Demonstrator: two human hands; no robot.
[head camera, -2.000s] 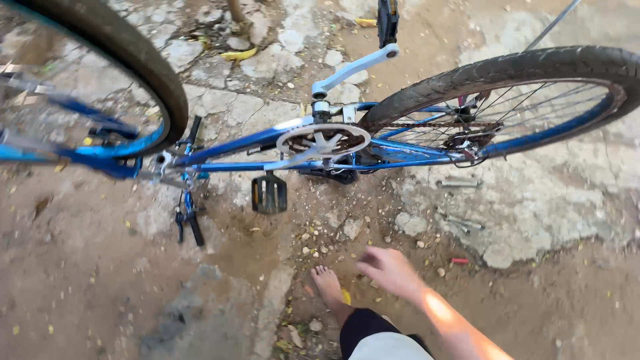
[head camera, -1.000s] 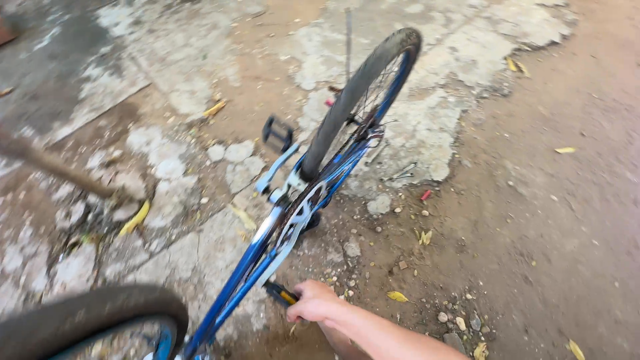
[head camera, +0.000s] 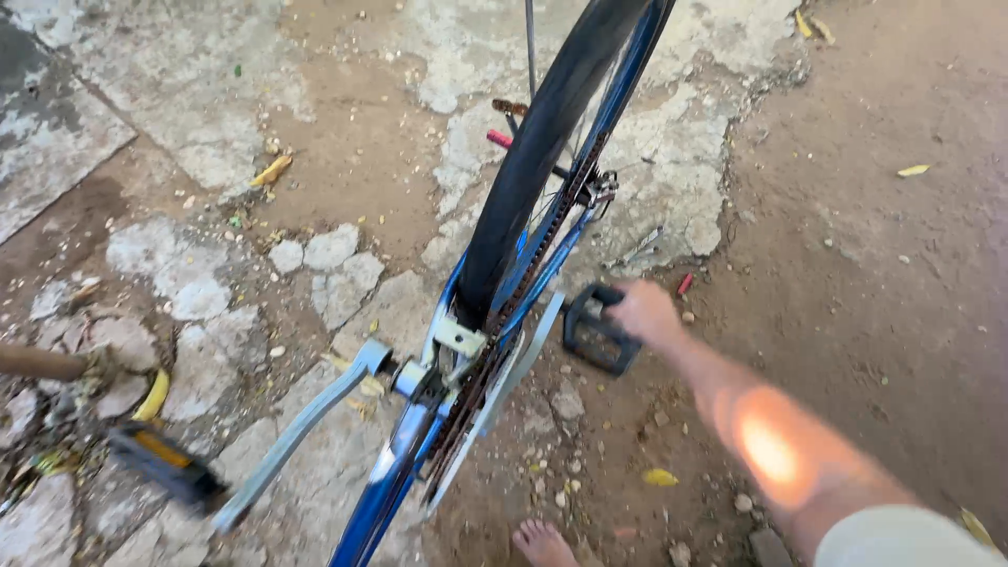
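My right hand (head camera: 644, 311) is closed on the outer edge of a black bicycle pedal (head camera: 600, 329), right of the chainring (head camera: 476, 437). The blue bicycle frame (head camera: 376, 504) runs up from the bottom middle, with the black rear tyre (head camera: 543, 142) above it. A rusty chain (head camera: 543, 244) passes over the chainring and back to the rear derailleur (head camera: 600, 191). On the far side a grey crank arm (head camera: 303, 433) points down left to the other pedal (head camera: 165, 465), which is blurred. My left hand is out of view.
Broken concrete slabs (head camera: 331, 488) and dirt (head camera: 850, 299) lie beneath the bicycle. Metal tools (head camera: 636, 246) and a small red object (head camera: 685, 283) rest on the ground at the right. A wooden pole or stem (head camera: 39, 362) stands at the left. My bare foot (head camera: 543, 543) shows at the bottom.
My right hand, free two seconds ago, has taken hold of the pedal. The pedal and cranks have turned to another position. The view has swung round and come nearer to the crank.
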